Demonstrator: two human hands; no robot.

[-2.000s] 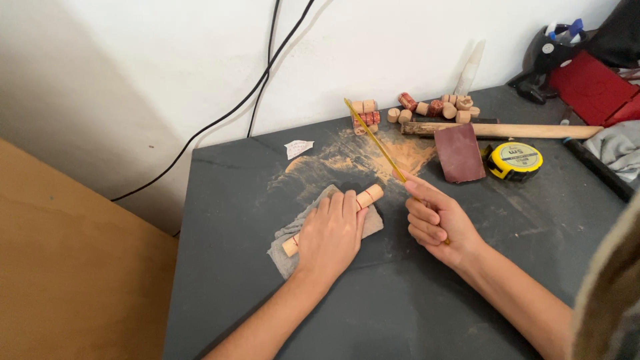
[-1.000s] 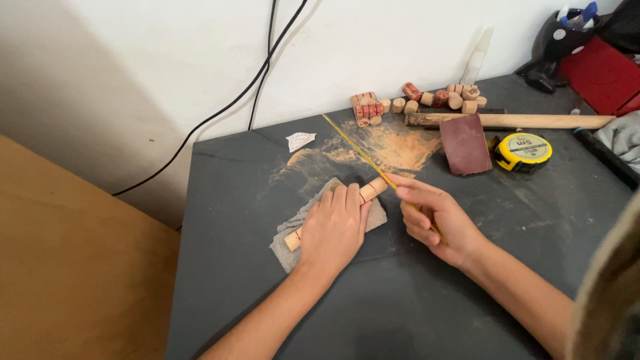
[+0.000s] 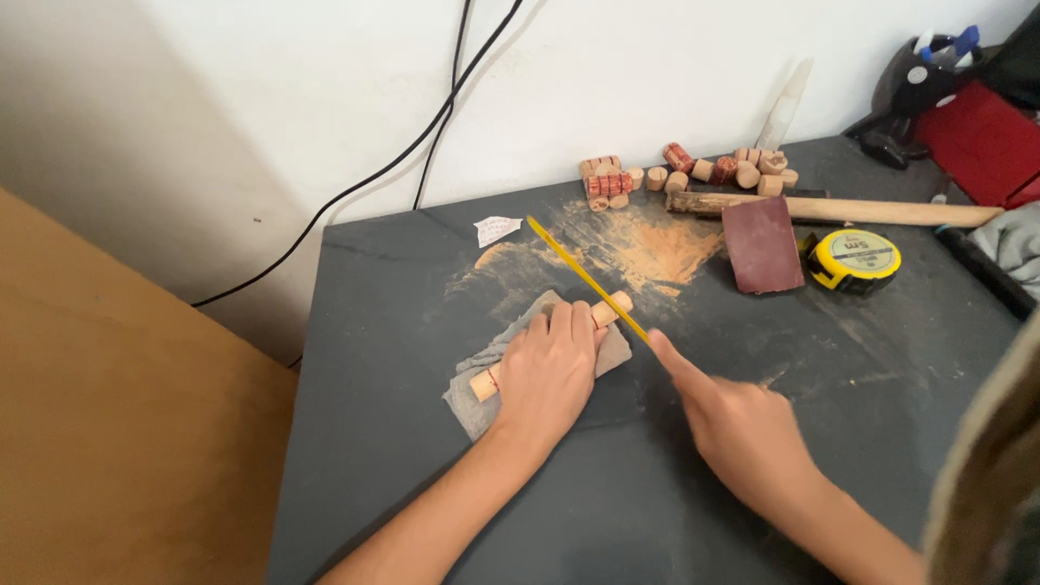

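Note:
My left hand [image 3: 551,366] presses a round wooden dowel [image 3: 485,384] with red ring marks down onto a folded grey cloth [image 3: 615,355] on the dark table. Both ends of the dowel stick out from under the hand. My right hand [image 3: 743,435] grips a thin yellow blade-like tool [image 3: 573,262], index finger stretched along it. The tool lies across the dowel near its upper right end; its far tip points up and left. Whether it touches the wood, I cannot tell.
Behind lie orange sawdust [image 3: 654,248], a paper scrap [image 3: 497,231], several short wooden pieces [image 3: 609,185] and a long stick [image 3: 894,211]. Dark red sandpaper [image 3: 762,245] and a yellow tape measure [image 3: 855,258] are at the right. A glue-like tube [image 3: 784,106] leans on the wall.
The yellow tool, raised above the dowel's right end two seconds ago, has come down across the dowel. My left hand has stayed on the dowel.

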